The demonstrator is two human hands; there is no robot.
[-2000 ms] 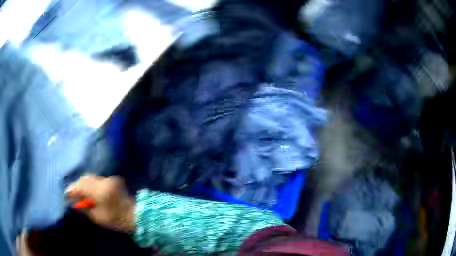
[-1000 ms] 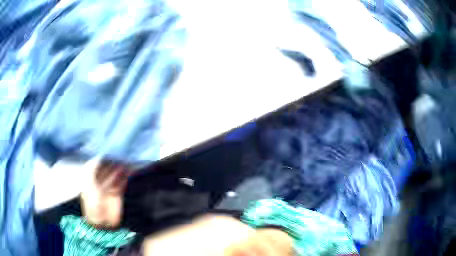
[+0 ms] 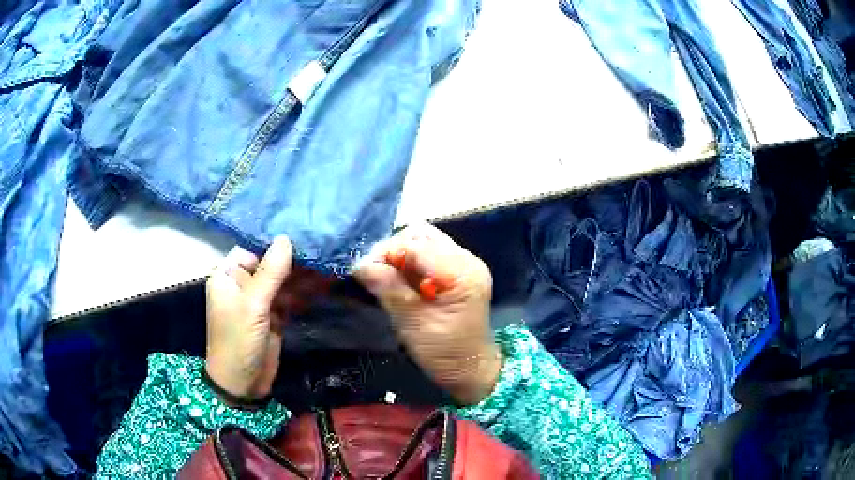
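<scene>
A mid-blue denim shirt (image 3: 347,150) lies inside out over the table, its bottom hem towards me. A side seam with yellowish stitching and a white care label (image 3: 307,82) runs up it. My left hand (image 3: 246,309) pinches the hem between thumb and fingers. My right hand (image 3: 431,300) is at the hem's right corner, with orange-handled thread snips (image 3: 428,287) in its fist. The snips' blades are mostly hidden at the fingertips, near pale threads on the hem.
The white table (image 3: 525,122) has its front edge just beyond my hands. Other denim shirts (image 3: 28,262) hang at left and lie at upper right. A denim heap (image 3: 647,319) with a bright blue bin edge (image 3: 761,336) is at lower right. A dark red garment covers my front.
The view has swung from the denim heap to the shirt on the table. Both hands have come to the shirt's hem; the left now pinches it and the right is at its corner.
</scene>
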